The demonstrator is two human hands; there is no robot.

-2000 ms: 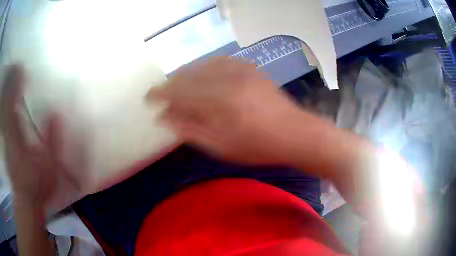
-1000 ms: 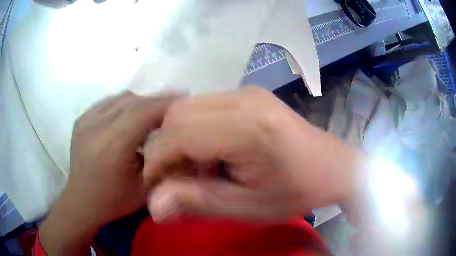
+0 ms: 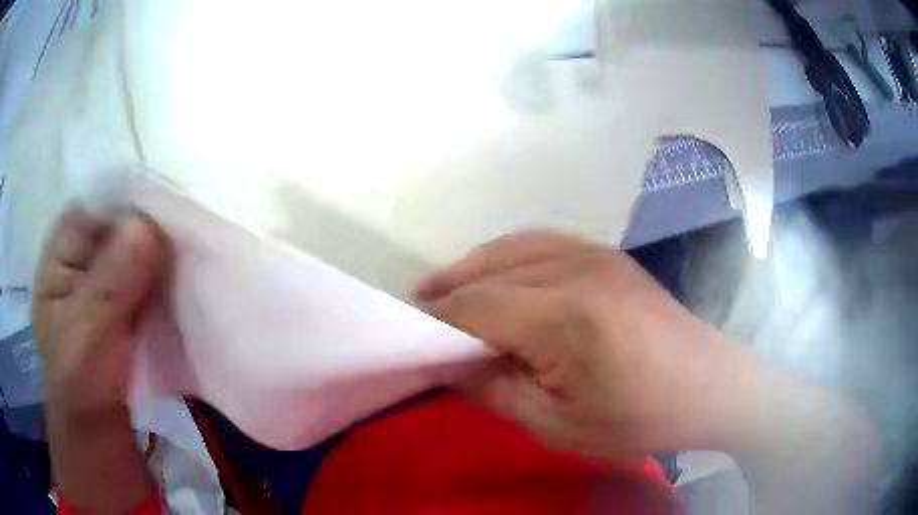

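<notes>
A white fabric piece (image 3: 292, 342) hangs between my two hands, its upper edge drawn straight and its lower part sagging over my lap. My left hand (image 3: 101, 277) pinches its left corner. My right hand (image 3: 564, 332) grips its right end, the fingertips partly hidden by the hand. Behind it a large cream fabric panel (image 3: 503, 191) lies on the table, washed out by glare. The sewing machine head cannot be made out.
Cut pieces with a curved, pointed end (image 3: 750, 191) hang over the printed ruler scale (image 3: 695, 161). Black-handled scissors (image 3: 835, 91) and a thin greenish tool (image 3: 871, 65) lie at the upper right. Blurred pale bundles (image 3: 805, 292) are below the table edge.
My hands, together over the lap a second ago, are now apart with the white piece stretched between them. The view has shifted, and the greenish tool now shows.
</notes>
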